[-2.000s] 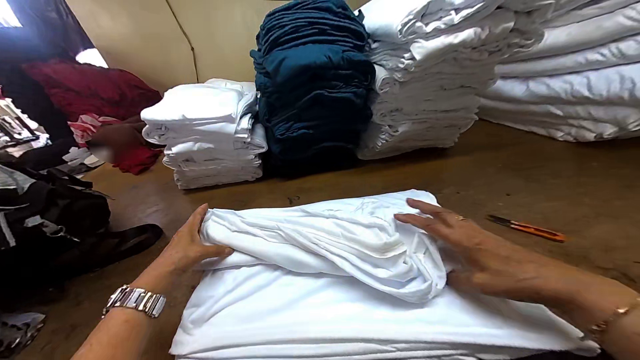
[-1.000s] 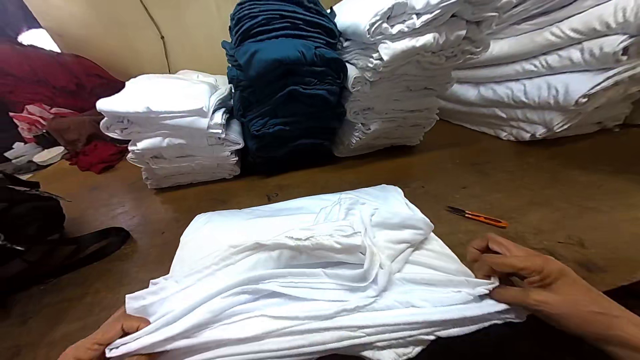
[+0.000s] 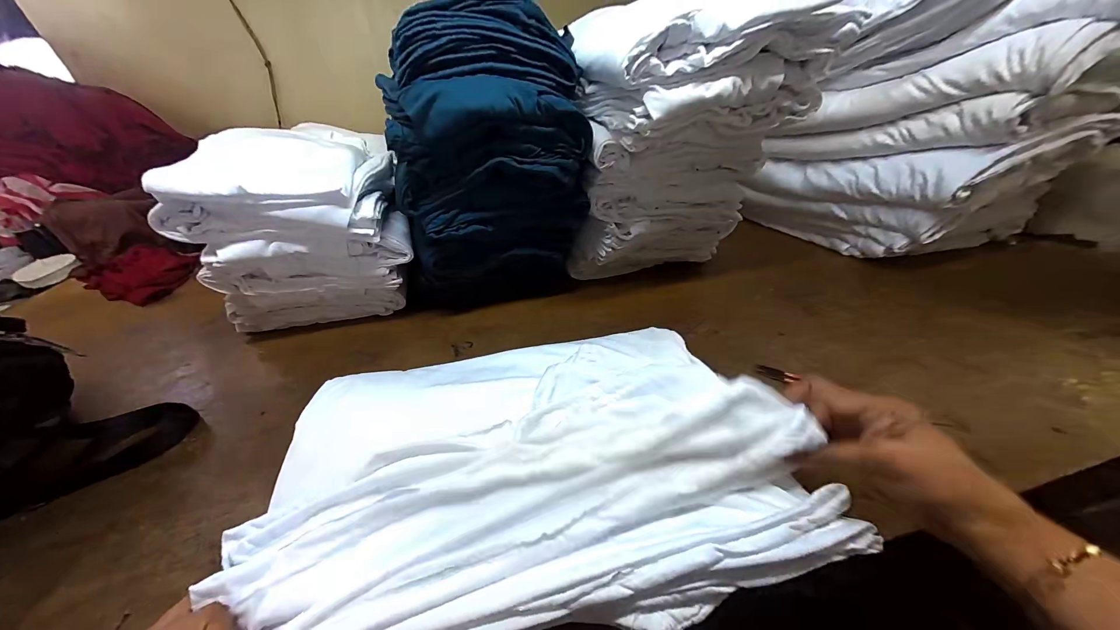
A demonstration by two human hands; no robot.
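White folded fabric (image 3: 525, 472) lies in loose layers at the near edge of a brown table. My right hand (image 3: 884, 437) grips the right end of an upper layer, which is lifted and slightly blurred. At the lower left, my left hand (image 3: 197, 615) is mostly cut off by the frame and partly under the cloth's left corner; its fingers' hold cannot be made out. Just beyond my right hand lies a small thread snipper or cutter (image 3: 777, 374), its orange handle largely hidden by the hand.
Behind stand a short white fabric stack (image 3: 297, 227), a tall dark blue stack (image 3: 499, 175), a white stack (image 3: 674, 166) and thick white folds (image 3: 927, 166). Red cloth (image 3: 87, 131) and a black strap (image 3: 140, 446) lie left. The brown table's (image 3: 875, 324) near edge shows at right.
Two seconds ago both hands lay on a bunched upper layer; it is now spread toward me. Since one second ago my right hand has raised the right end of the cloth.
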